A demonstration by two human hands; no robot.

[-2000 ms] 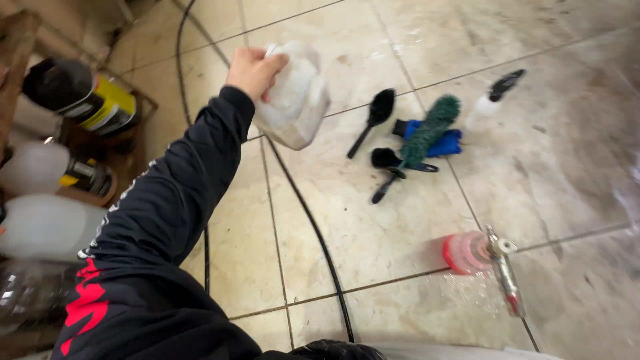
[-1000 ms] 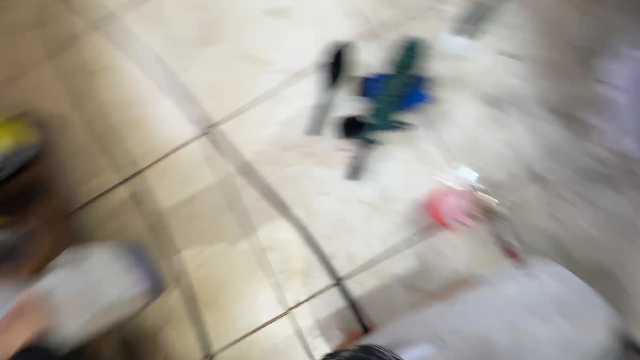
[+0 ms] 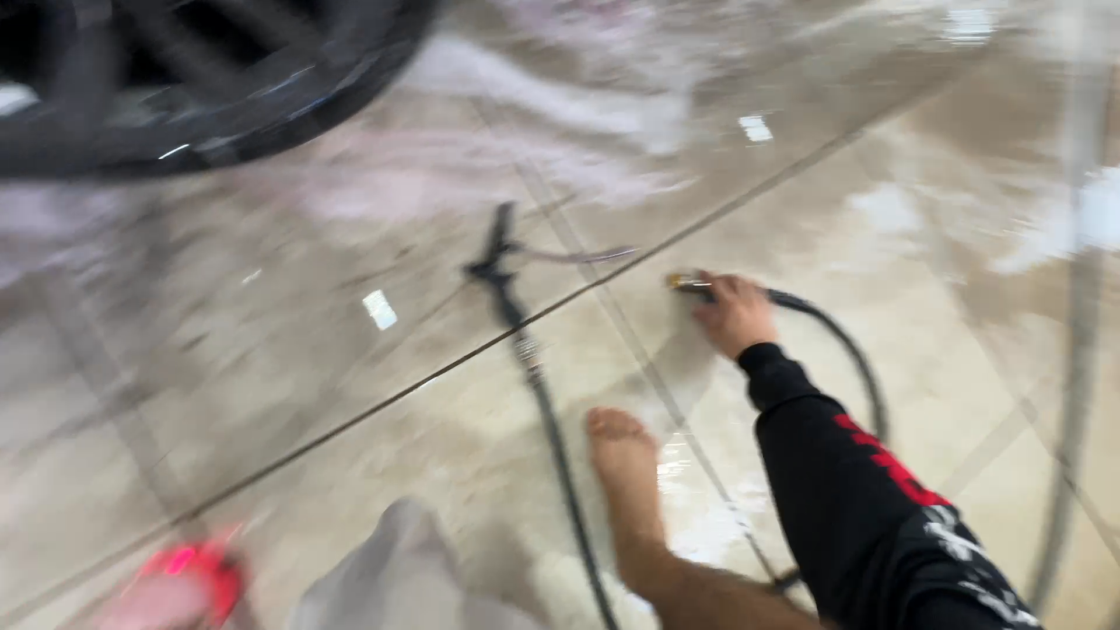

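Note:
My right hand [image 3: 738,317], in a black sleeve with red and white print, grips the end of a black hose [image 3: 840,328] just above the tiled floor. A brass-coloured fitting [image 3: 687,282] sticks out past my fingers to the left. Left of that hand, a black spray gun [image 3: 497,271] lies on the floor, joined by a metal coupling [image 3: 528,352] to another black hose [image 3: 564,472]. My left hand is out of the frame.
A dark wheel and tyre [image 3: 289,114] fill the upper left. At the bottom left is a blurred red-pink container [image 3: 188,577]. My bare foot [image 3: 626,446] stands between the hoses. The tiles [image 3: 787,219] look wet, and another hose [image 3: 1072,394] runs along the right.
The view has swung away from the brushes and shelf. Two seconds ago a hand held a whitish plastic container; now my right hand is on a hose end.

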